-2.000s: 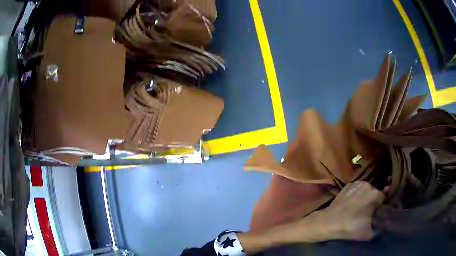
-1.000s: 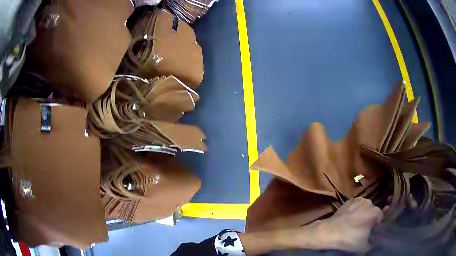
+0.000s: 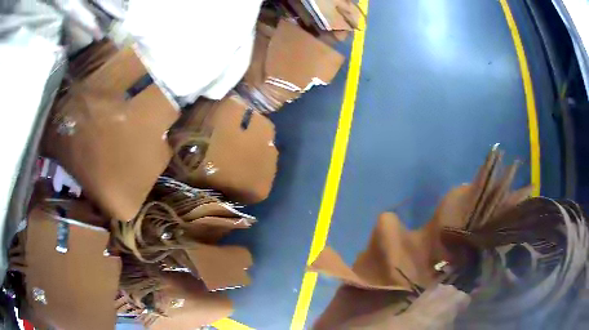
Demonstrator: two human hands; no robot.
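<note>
A bundle of tan-brown bag panels [image 3: 413,248] hangs at the lower right, its panels spread in folds and its dark strap-like handles massed in loops to the right. My left hand [image 3: 445,306] is blurred and cut off by the bottom edge. It is closed on the bundle where the panels meet the handles. A small shiny fitting shows on the panel above the hand. My right hand is not visible; the handles and blurred dark cloth fill the lower right corner.
Several groups of brown panels with looped handles [image 3: 245,151] hang along the left. A white cloth-like mass [image 3: 190,45] covers the upper left. Yellow lines [image 3: 338,155] run along the blue-grey floor [image 3: 426,129]. A dark edge curves down the far right.
The view has shifted along the rack: hanging panels sit lower, and the white mass has come in at the upper left. The held bundle sits lower in view, and the wristband has left the picture.
</note>
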